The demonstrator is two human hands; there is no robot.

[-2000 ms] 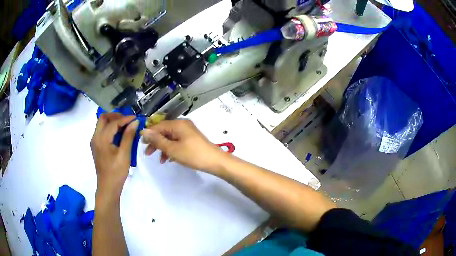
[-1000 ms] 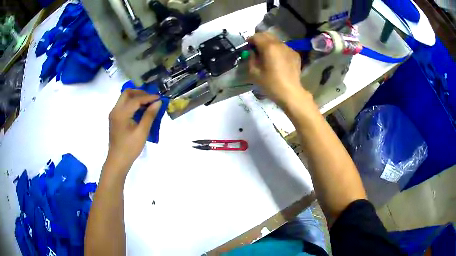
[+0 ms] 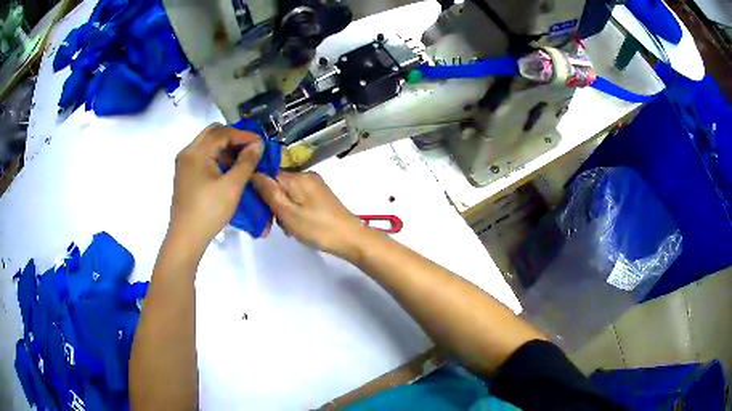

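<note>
A blue fabric piece is at the tip of the sewing machine arm, under the needle area. My left hand pinches its upper left part between thumb and fingers. My right hand grips its right side, just below the yellow piece at the arm tip. The needle and presser foot are too blurred and covered to make out. Blue binding tape runs over the cream-grey machine to the green dot at the black binder block.
Red-handled snips lie right of my right hand, blades hidden under it. A blue work pile lies near left on the white table, a second pile upper left. A clear plastic bag and blue bins are at right.
My right hand has come down from the binder area to the fabric piece and covers the snips' blades. My left hand stays on the piece. The view has shifted slightly.
</note>
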